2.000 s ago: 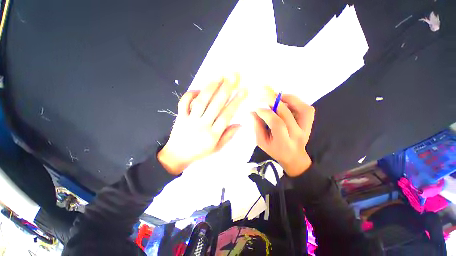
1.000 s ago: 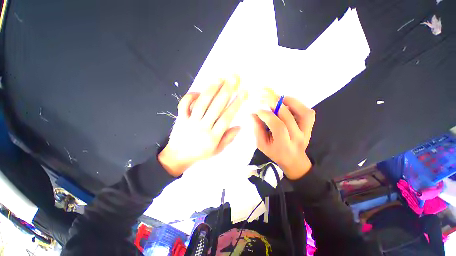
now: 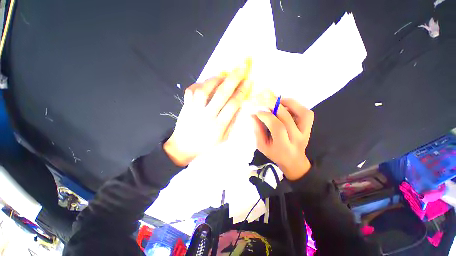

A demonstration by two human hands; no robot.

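A stack of white cut fabric pieces (image 3: pixel 320 65) lies on the black table, overexposed, with a V-shaped notch at its far end. My left hand (image 3: pixel 212 112) lies on the stack, fingers pointing away. A washed-out yellow template (image 3: pixel 247 75) shows at and beyond its fingertips; its outline is unclear. My right hand (image 3: pixel 285 130) is curled around a blue pen (image 3: pixel 276 106), close to the right of my left hand. The pen's tip is hidden or lost in glare.
The black table cloth (image 3: pixel 100 75) carries threads, a pale scrap (image 3: pixel 431 28) and small white bits. White pieces (image 3: pixel 245 200) lie at the near edge. Below right are a blue crate (image 3: pixel 430 162), pink cloth (image 3: pixel 425 200) and a dark seat-like object (image 3: pixel 397 227).
My left hand has shifted slightly forward and turned, its fingers closer together, and more of the yellow shows by its fingertips. My right hand with the pen has hardly moved.
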